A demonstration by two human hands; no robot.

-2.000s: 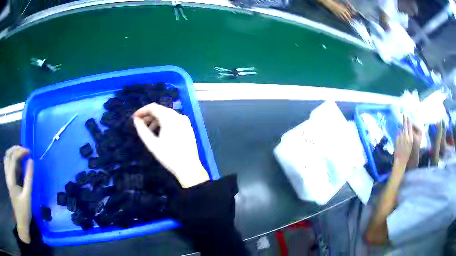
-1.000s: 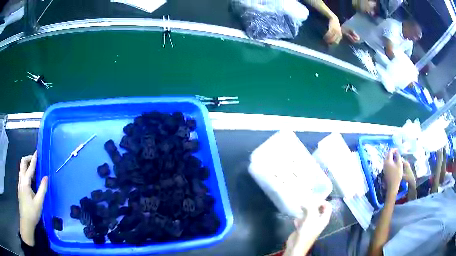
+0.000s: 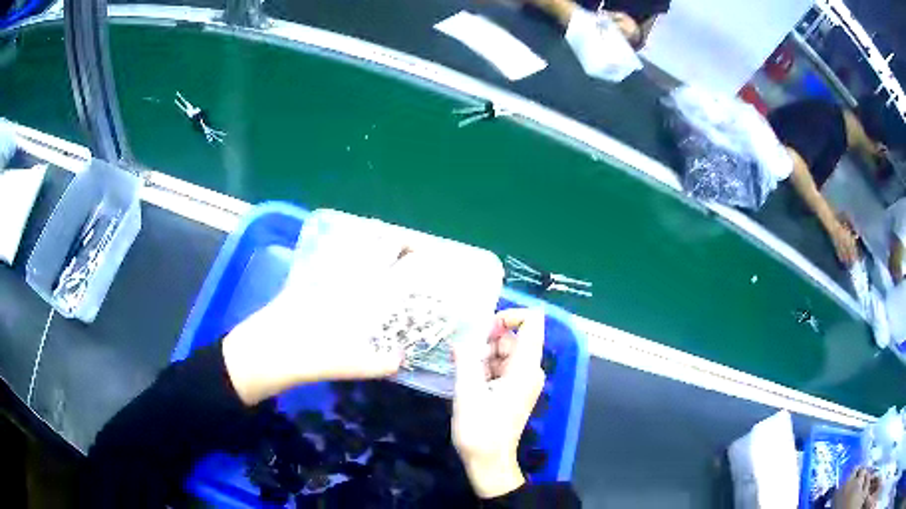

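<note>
A whitish container of pale leads is above the blue tray, with lead ends showing at its near side. My left hand holds it from the left and below. My right hand is at its right end, fingers curled; whether they grip the container or a lead cannot be told. Black housings lie heaped in the tray, partly hidden by my sleeves and the container.
A clear bin with slim pieces is at the left, beside a white sheet. The green belt carries several assemblies. A metal upright stands at the left. Other workers' arms and another blue tray are at the right.
The white container has come from the bench at the right to above the tray. My left hand has left the tray's left rim and holds it. The view has turned left.
</note>
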